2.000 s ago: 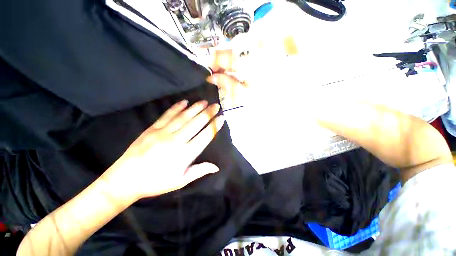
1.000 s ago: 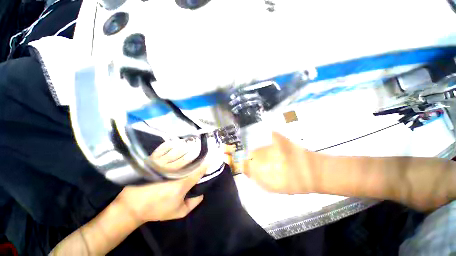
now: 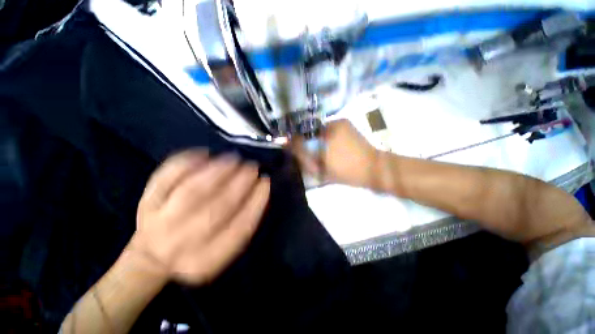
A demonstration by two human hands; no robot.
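The black fabric (image 3: 130,117) covers the left side and hangs over the front. A white trim (image 3: 153,68) runs along its edge to the needle area (image 3: 287,134) of the white sewing machine (image 3: 391,49). My left hand (image 3: 202,215) is blurred, over the black fabric left of the needle area, its fingers close together; whether it touches the fabric cannot be told. My right hand (image 3: 342,156) is at the needle area, at the end of the fabric edge. Its fingertips are partly hidden behind the machine parts and blurred.
A dark cluster of small tools (image 3: 535,124) lies on the white bed at the right. A black looped handle (image 3: 421,83) lies behind the blue stripe. A small tan plate (image 3: 376,120) is in the bed. A grey marked strip (image 3: 417,239) follows the front edge.
My left hand has drawn back from the needle area, off the white-trimmed edge. The black fabric edge now lies straighter to the upper left. My right hand stays by the needle. The view has shifted.
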